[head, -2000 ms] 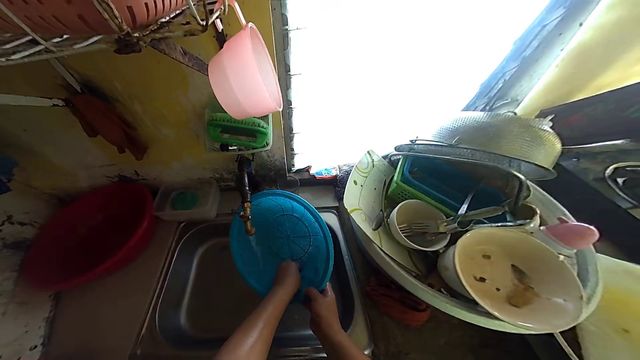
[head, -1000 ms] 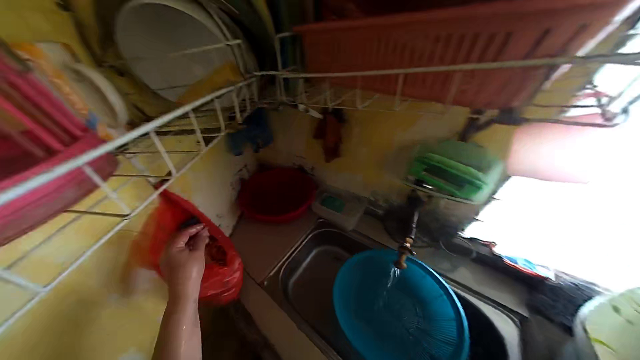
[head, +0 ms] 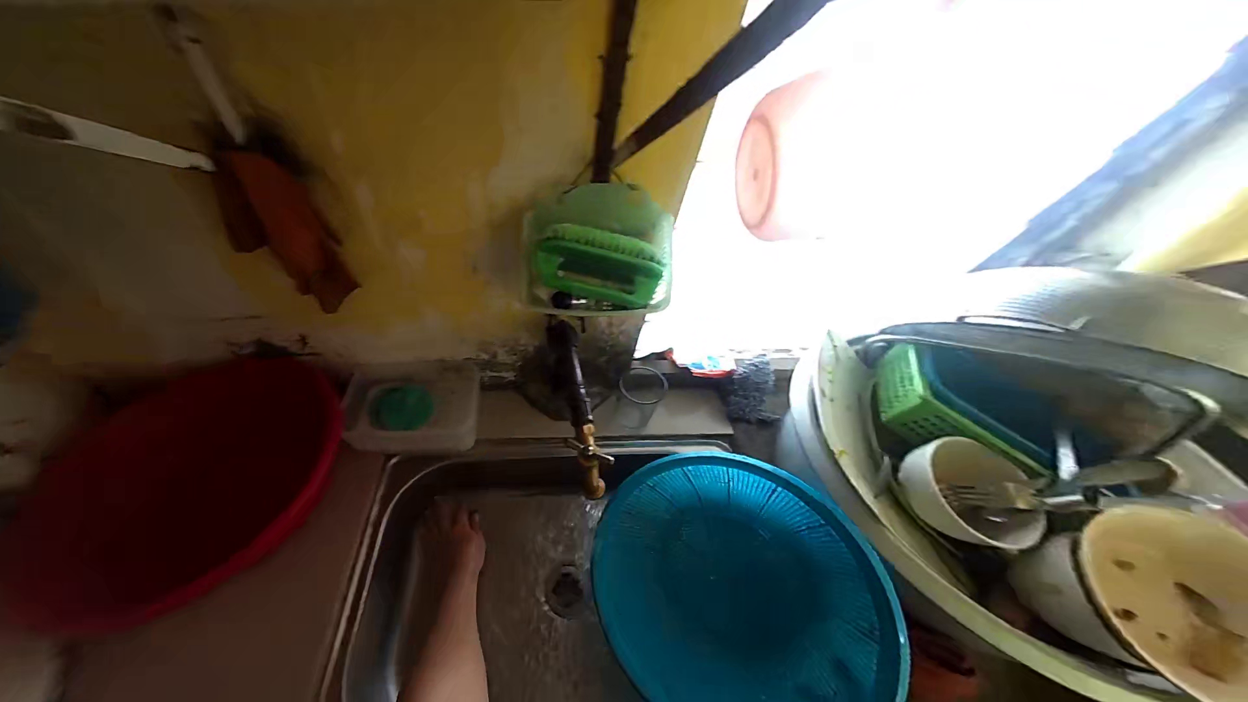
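In the head view my left hand [head: 451,536] reaches into the stainless steel sink [head: 526,507], at the left part of the basin, fingers toward its back wall; whether it holds anything is not clear. A blue plastic basin [head: 741,575] leans at the right side of the sink, its ribbed inside facing up. My right hand does not show. Above the sink is a brass faucet [head: 588,463], with water falling below it near the drain [head: 565,591].
A red basin [head: 185,487] stands left, beside a soap container [head: 409,408]. A green brush [head: 600,268] sits in a wall holder. A drinking glass [head: 643,390] is behind the faucet. At right, a large tub [head: 936,604] holds dirty bowls [head: 970,492] and cutlery. A pink dipper [head: 775,161] hangs above.
My left hand has moved from the red plastic bag at the left into the sink. The view has swung back right, toward the tub of dishes.
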